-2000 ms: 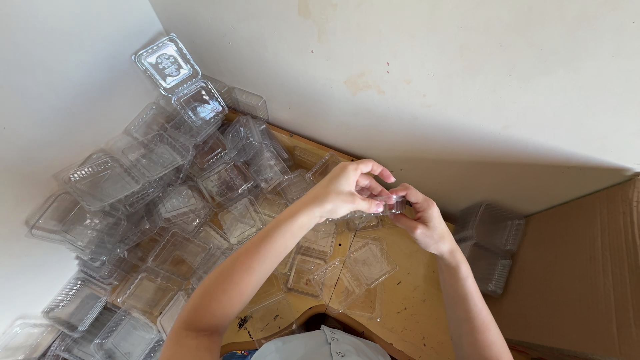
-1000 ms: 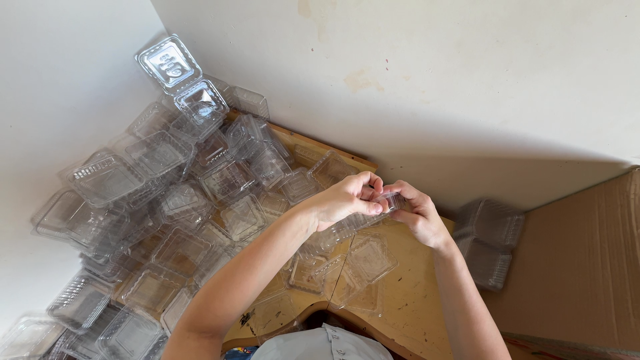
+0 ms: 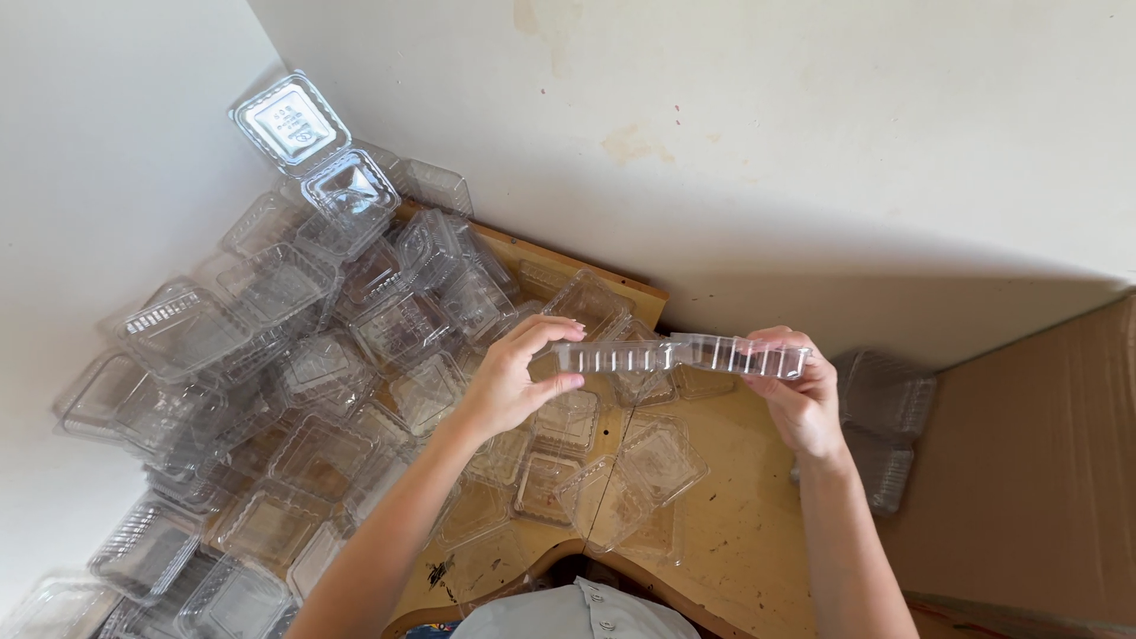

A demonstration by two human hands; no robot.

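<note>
A clear plastic hinged container (image 3: pixel 621 357) is spread out flat and seen edge-on above the wooden table, its two halves side by side. My right hand (image 3: pixel 794 386) grips its right end between thumb and fingers. At the left end, my left hand (image 3: pixel 524 373) has its thumb below and its fingers above the edge; whether it presses on the plastic is hard to tell. Below my hands, several more clear containers (image 3: pixel 661 460) lie on the table. A large heap of them (image 3: pixel 324 457) rises on the left, with an open one (image 3: pixel 293 124) on top.
The wooden table (image 3: pixel 728 506) has a curved cut-out at my body. Walls (image 3: pixel 799 160) stand behind and at the left. On the right is a large cardboard box (image 3: pixel 1021 461), with stacked clear containers (image 3: pixel 887 395) between it and the table.
My hands were close together on a small bit of clear plastic; now they are apart, with the container stretched out between them.
</note>
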